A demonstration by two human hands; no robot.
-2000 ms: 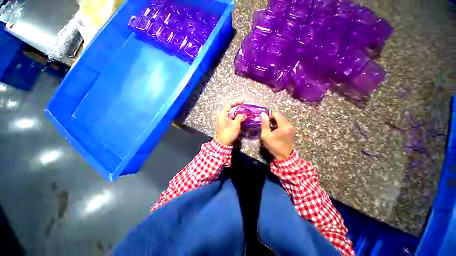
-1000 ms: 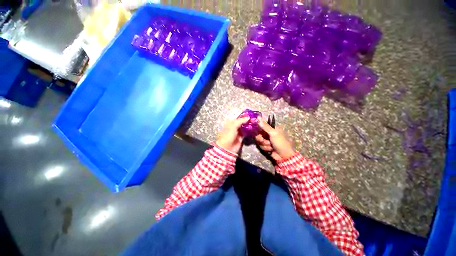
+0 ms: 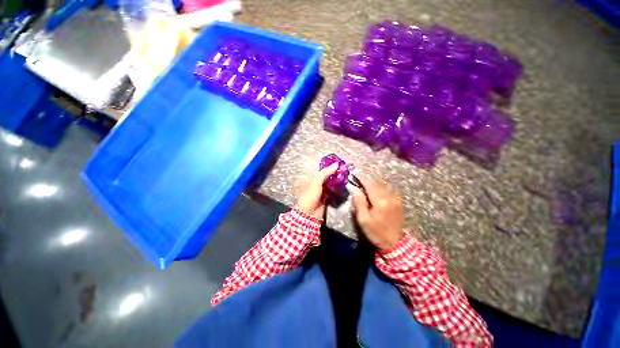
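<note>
My left hand [image 3: 314,192] holds one translucent purple moulded part [image 3: 334,174] above the table's near edge. My right hand [image 3: 379,212] grips a small dark slim tool [image 3: 359,187], a trimming knife or nippers; its tip is at the part's right side. Whether the tip touches the part is too blurred to tell. A block of many purple parts [image 3: 421,88] lies on the speckled table beyond my hands. A blue tray [image 3: 183,156] at the left holds neat rows of purple parts [image 3: 250,73] at its far end.
Thin purple shreds [image 3: 567,204] lie on the tabletop [image 3: 462,217] at the right. A blue bin edge [image 3: 605,272] stands at the far right. Clear bags with pale yellow pieces [image 3: 155,42] lie left of the tray. Shiny grey floor shows at lower left.
The part has turned in my left hand. My right hand has drawn a little right and down, and the dark tool now points toward the part. The view has shifted, showing more of the far side.
</note>
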